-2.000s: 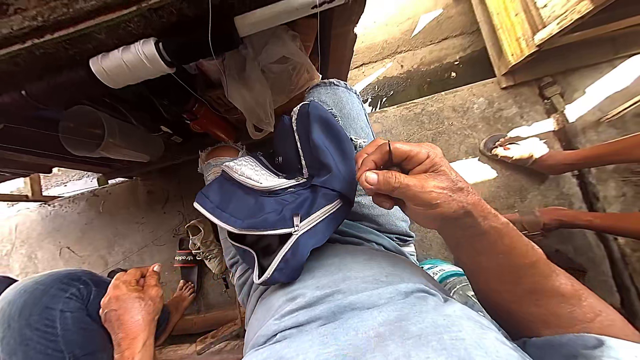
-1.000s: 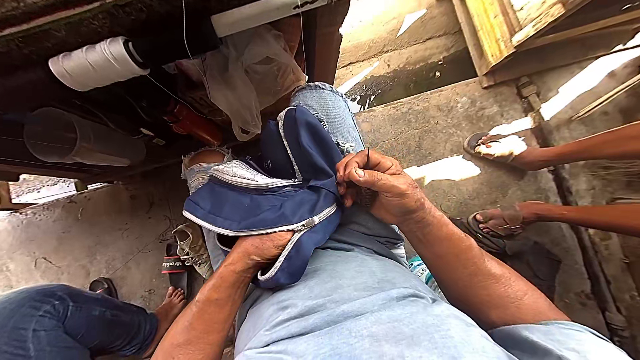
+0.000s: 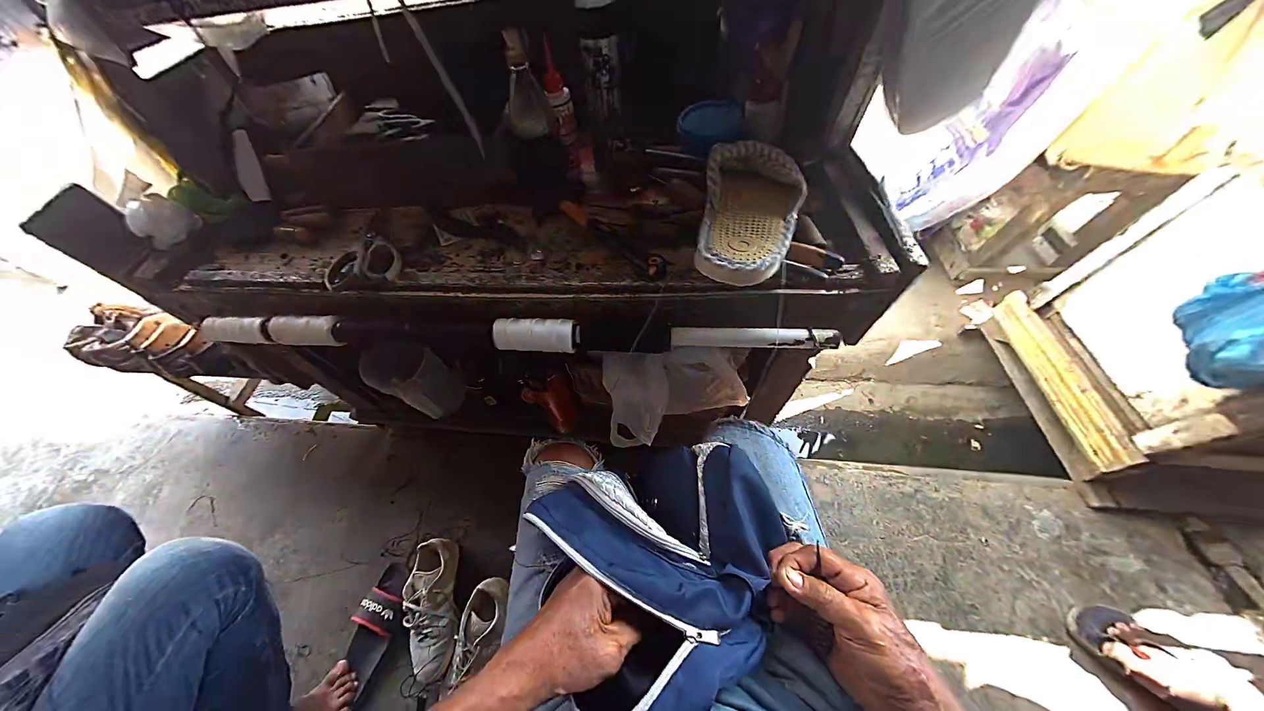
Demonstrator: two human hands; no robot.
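Note:
A navy blue fabric bag with white zippers lies across my lap, over torn blue jeans. My left hand reaches into the open zippered mouth, its fingertips hidden inside; whether it grips the cloth cannot be told. At the bag's right edge, my right hand pinches a thin dark pointed tool between thumb and fingers. The metal zipper slider shows between the two hands.
Ahead stands a wooden workbench holding scissors, a glue bottle and a woven-edged shoe sole. White thread spools line its front rod. Another person's jeans-clad legs are at left, near sneakers.
My left hand, seen apart from the bag two seconds ago, is now inside its mouth. My right hand stays at the bag's right edge. The view has tilted up to the bench.

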